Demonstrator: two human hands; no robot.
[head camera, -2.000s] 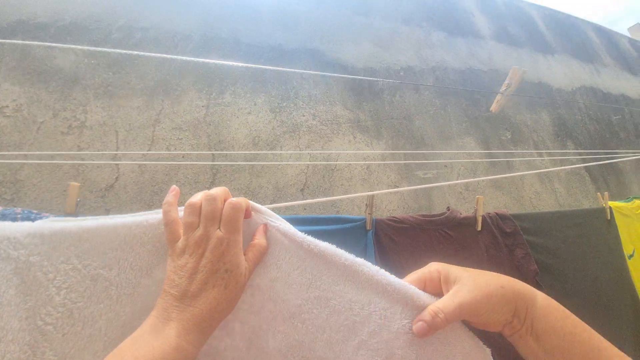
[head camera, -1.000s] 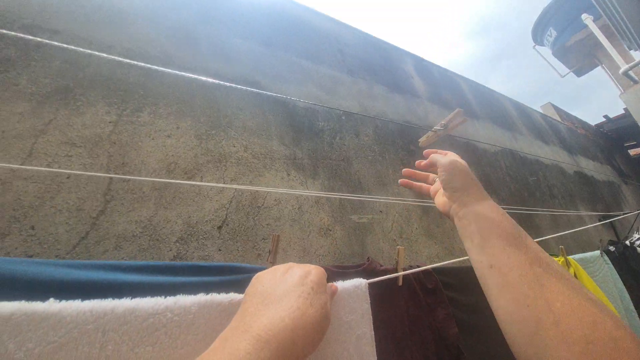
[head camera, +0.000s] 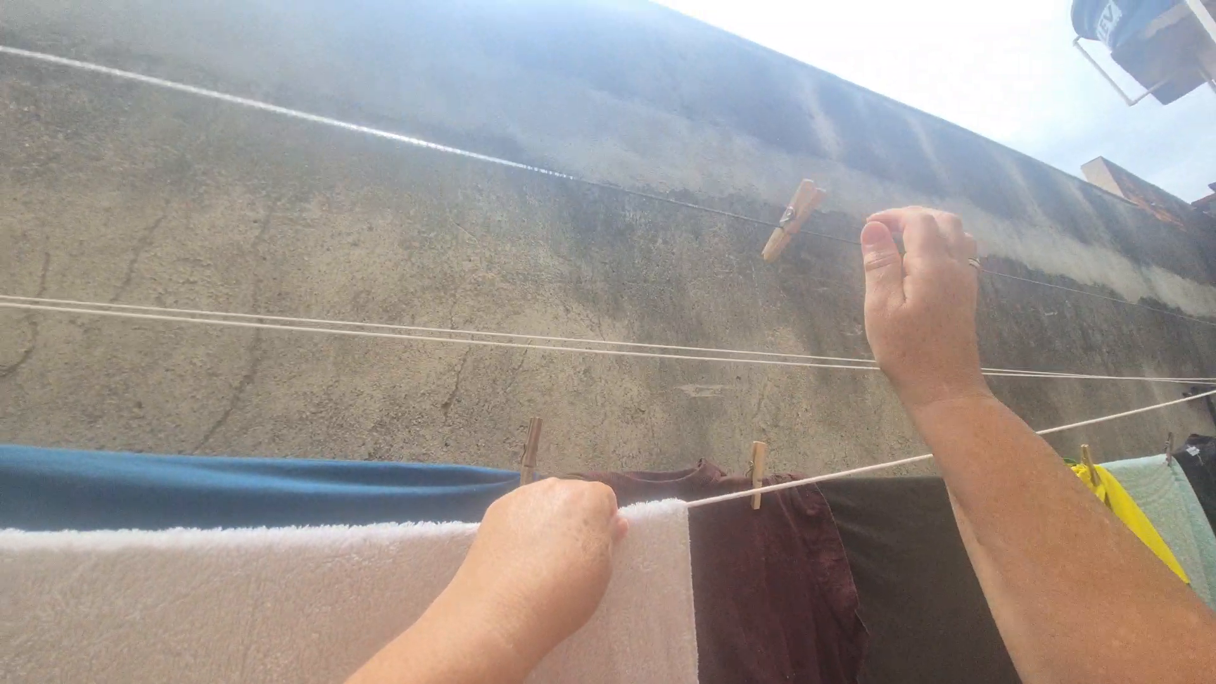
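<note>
My left hand (head camera: 556, 546) grips the top edge of a white fluffy towel (head camera: 237, 598), which hangs over a white clothesline (head camera: 855, 472) near its right corner. My right hand (head camera: 921, 285) is raised at the upper right, fingers curled near the upper clothesline (head camera: 361, 126); whether it touches the line is unclear, and no object shows in it. Just left of it, a wooden clothespin (head camera: 794, 220) is clipped on that upper line, tilted.
Behind the towel hang a blue cloth (head camera: 237, 489), a maroon garment (head camera: 769, 570), a dark cloth (head camera: 912, 570) and a yellow garment (head camera: 1130, 522), with wooden clothespins (head camera: 757, 474) on them. Two middle lines (head camera: 380, 331) cross before a concrete wall (head camera: 332, 237). A blue tank (head camera: 1130, 28) is at the upper right.
My right hand has let go of the towel's edge and risen toward the upper line, now right of its clothespin. My left hand still holds the towel. The view has shifted right and up.
</note>
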